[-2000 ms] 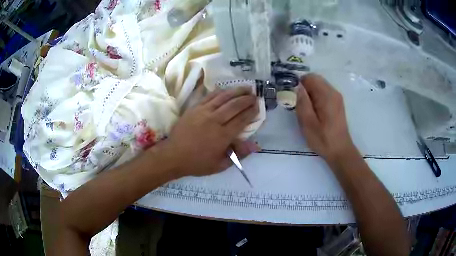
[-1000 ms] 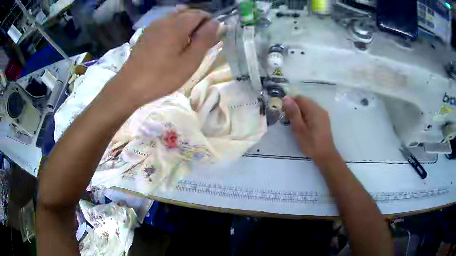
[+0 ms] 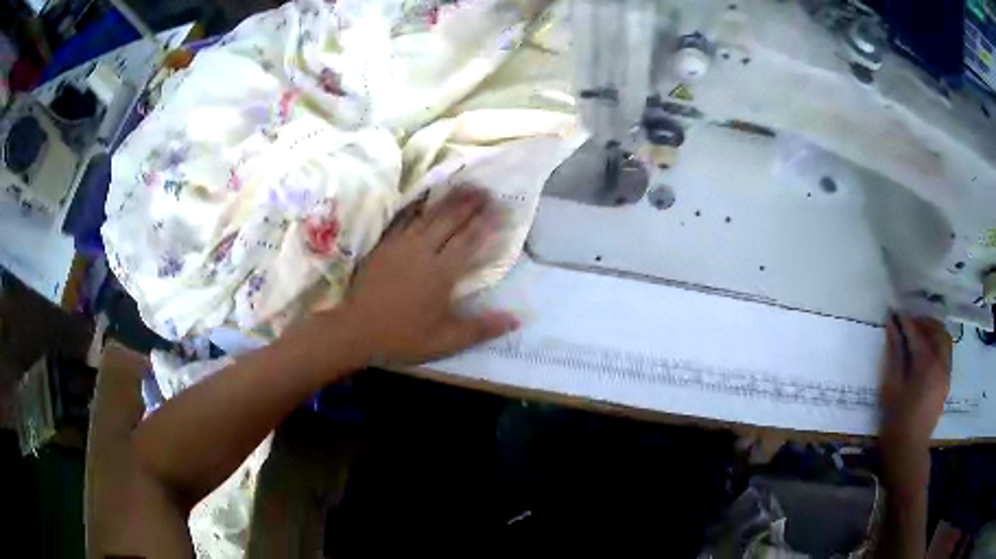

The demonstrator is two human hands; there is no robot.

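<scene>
The cream garment (image 3: pixel 262 186) with red and purple flowers is heaped on the left of the machine bed. Its edge with a row of small dark holes lies left of the needle area, away from the presser foot (image 3: pixel 614 164), which is blurred. My left hand (image 3: pixel 431 278) rests palm down on the garment edge, fingers spread, thumb on the white table; I see no tool in it. My right hand (image 3: pixel 915 371) is at the far right of the bed, its fingers closed around the black thread snips (image 3: pixel 898 331), which are mostly hidden.
The white machine arm (image 3: pixel 874 142) crosses the upper right. A printed ruler (image 3: pixel 677 377) runs along the front table edge. A grey device (image 3: pixel 44 153) stands on a side table at far left. Some floral cloth (image 3: pixel 224 519) hangs below the table.
My left hand has come down from above onto the garment. My right hand has moved from beside the presser foot to the snips at far right. The garment edge has shifted left of the foot.
</scene>
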